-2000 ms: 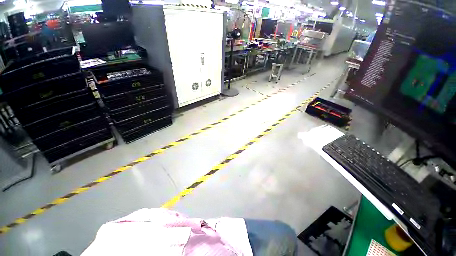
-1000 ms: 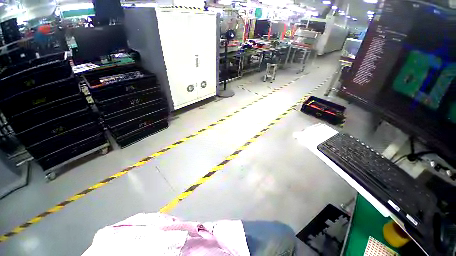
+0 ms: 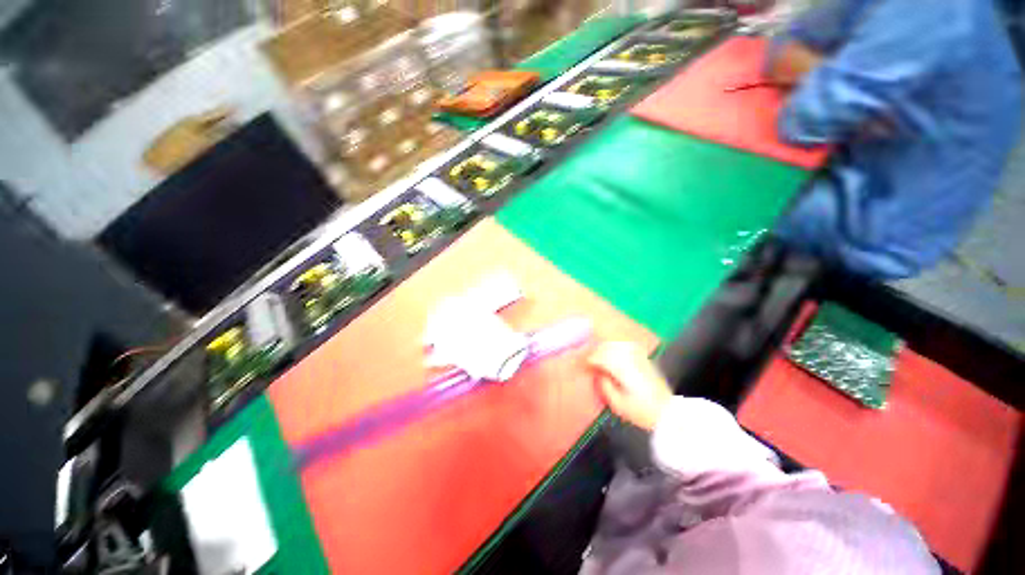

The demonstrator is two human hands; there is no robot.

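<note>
White gloves [image 3: 478, 335] lie bunched on the orange-red mat [image 3: 450, 483], in the middle of the view. Shiny purple strips [image 3: 382, 425] run across the mat and pass by the gloves. My right hand [image 3: 632, 384], bare with a pale pink sleeve, is at the mat's right edge, to the right of the gloves and apart from them. It is blurred, and its finger shape and any small thing in it cannot be made out. My left hand is not in view.
Assembled boards [image 3: 413, 221] stand in a row behind the mats. A green mat [image 3: 641, 208] lies beyond the red one. A person in blue [image 3: 922, 135] is at the upper right. A black tote [image 3: 955, 326] with a loose board [image 3: 845, 355] is at right. White paper [image 3: 228, 508] lies lower left.
The view has swung from the aisle, cabinet and keyboard to the bench with mats and boards. My right hand, gloves and purple strips are now in view.
</note>
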